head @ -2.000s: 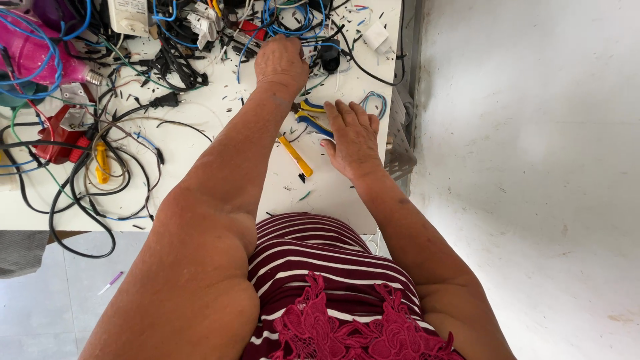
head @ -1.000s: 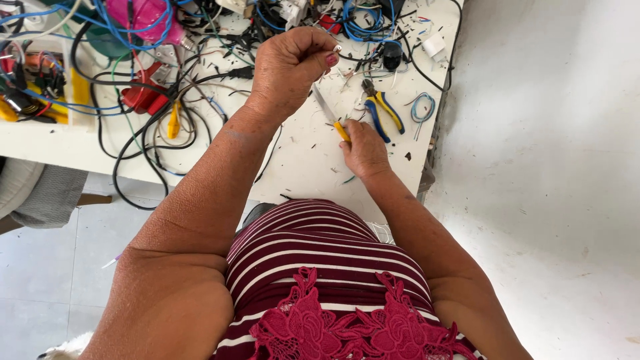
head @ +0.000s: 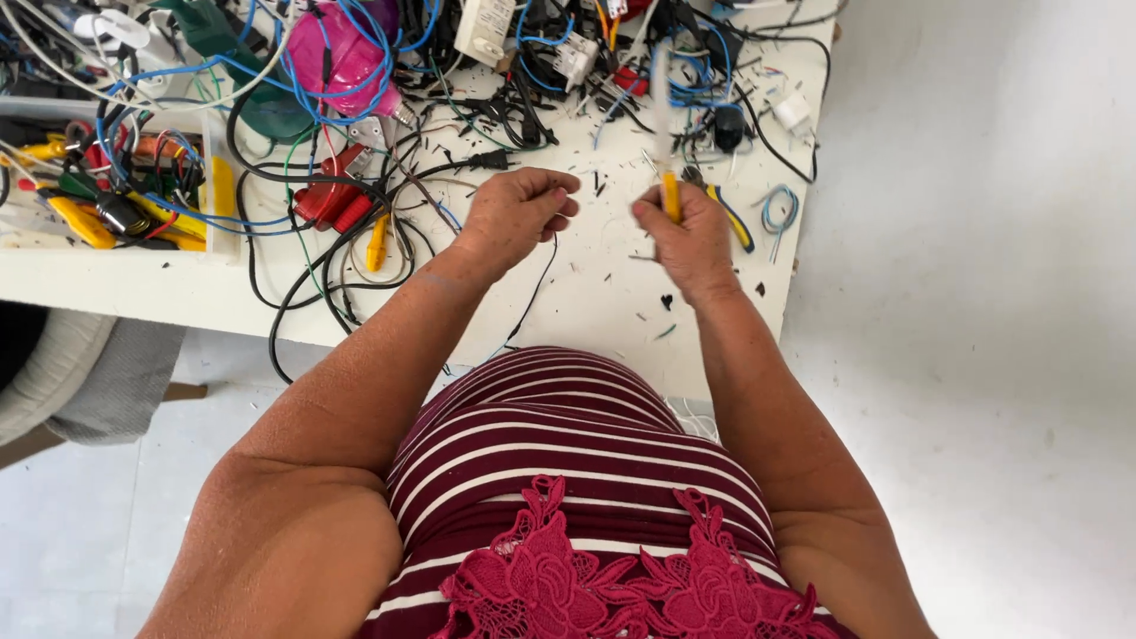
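Note:
My right hand (head: 692, 235) grips the yellow handle of a tool (head: 672, 197) whose long pale blade points away from me and is blurred. To its left, my left hand (head: 524, 213) is over the table with fingers curled and thumb bent in; whether something small is between them is hidden. Pliers with blue and yellow handles (head: 735, 222) lie partly behind my right hand. A small coil of blue wire (head: 780, 211) rests to their right. Below my left hand a thin dark wire (head: 535, 297) runs along the white tabletop (head: 595, 311).
Tangled cables (head: 524, 111), a magenta bulb-shaped item (head: 333, 58) and a white adapter (head: 484, 31) cover the far side. A red plastic part (head: 330, 191) lies at the left, beside a bin (head: 222, 209) of tools. Wire scraps are scattered about. The table's right edge (head: 792, 284) is near my right forearm.
My right hand, at first near the pliers, has taken hold of the yellow-handled tool and since raised its blade away from me. My left hand has come down from the cable pile.

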